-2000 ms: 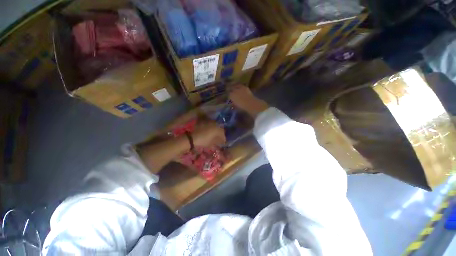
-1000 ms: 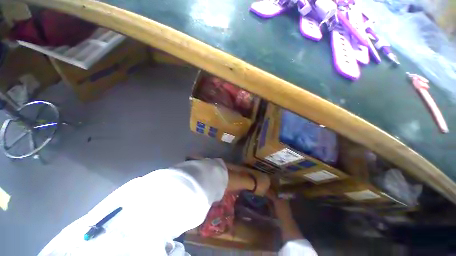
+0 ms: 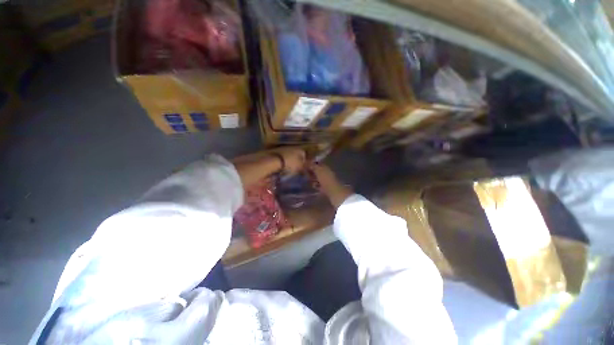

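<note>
A low open carton (image 3: pixel 259 255) lies in front of my knees. Red bagged pieces (image 3: pixel 261 219) lie in its left part, partly under my left forearm. A dark bluish clear bag (image 3: pixel 296 192) lies to their right, below my hands. My left hand (image 3: pixel 292 160) is at the carton's far side, blurred, with a dark band at the wrist. My right hand (image 3: pixel 322 174) is close beside it, at the bag's far end. The fingers of both hands are small and blurred, so their grip cannot be told.
A carton of red bagged goods (image 3: pixel 185 87) stands far left. A carton of blue bagged goods (image 3: pixel 286 111) stands beyond my hands, with a carton of clear bags (image 3: pixel 417 116) to its right. An empty taped carton (image 3: pixel 414 226) lies right. The bench edge (image 3: pixel 471 30) crosses the top.
The view has swung from the bench with the purple pieces down to the floor cartons. My hands remain at the low carton, close together at its far side.
</note>
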